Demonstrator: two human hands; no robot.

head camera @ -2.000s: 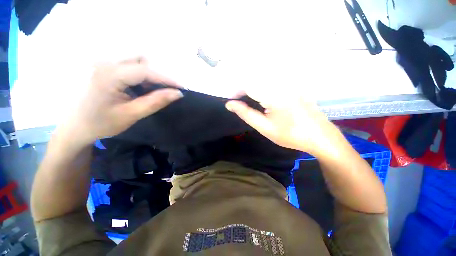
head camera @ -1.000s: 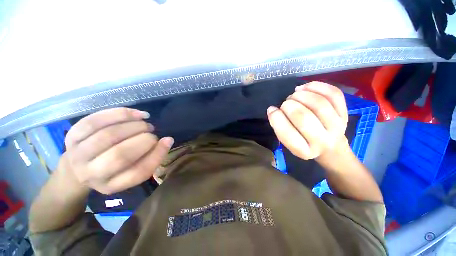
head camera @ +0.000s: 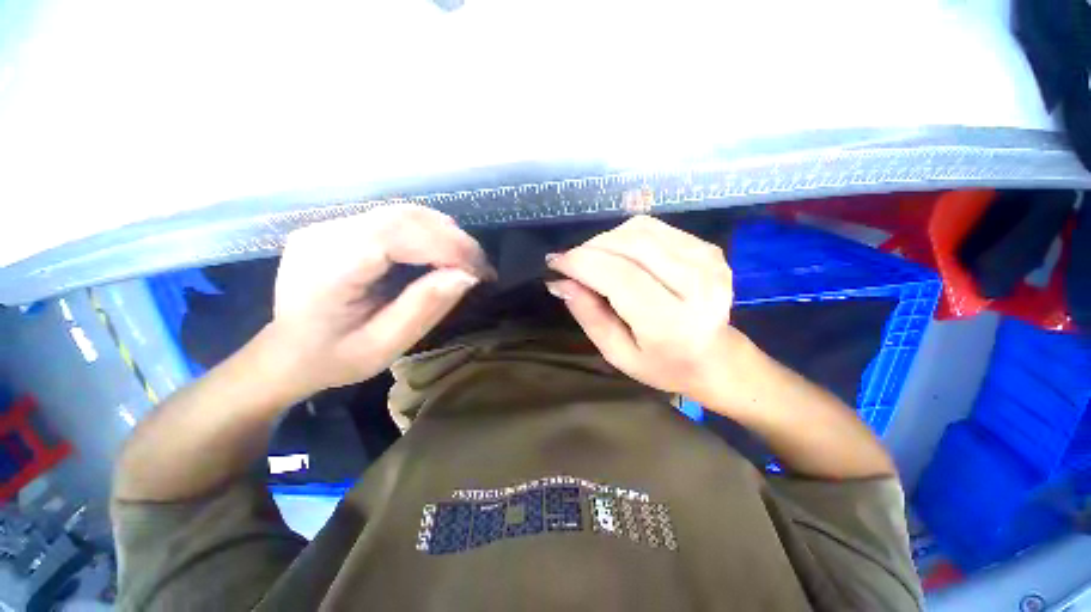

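Black fabric point(head camera: 517, 270) lies over my lap, just below the front edge of the white table point(head camera: 526, 108). My left hand point(head camera: 373, 293) pinches it between thumb and fingers on the left. My right hand point(head camera: 656, 299) pinches it a short way to the right. Both hands are bare, with the fingertips close together. The fabric's outline blends into the dark area below the table, and the hands hide part of it.
A printed ruler strip point(head camera: 706, 185) runs along the table's front edge. A blue crate point(head camera: 891, 347) with black pieces stands below right. Beyond it are a red shape point(head camera: 957, 257) and blue plastic boxes point(head camera: 1017, 442). A black cloth heap point(head camera: 1065, 60) lies at the table's right edge.
The view has tipped down towards my lap. The snips have left the picture. My hands came off the tabletop area with the fabric, spread apart, then moved closer together.
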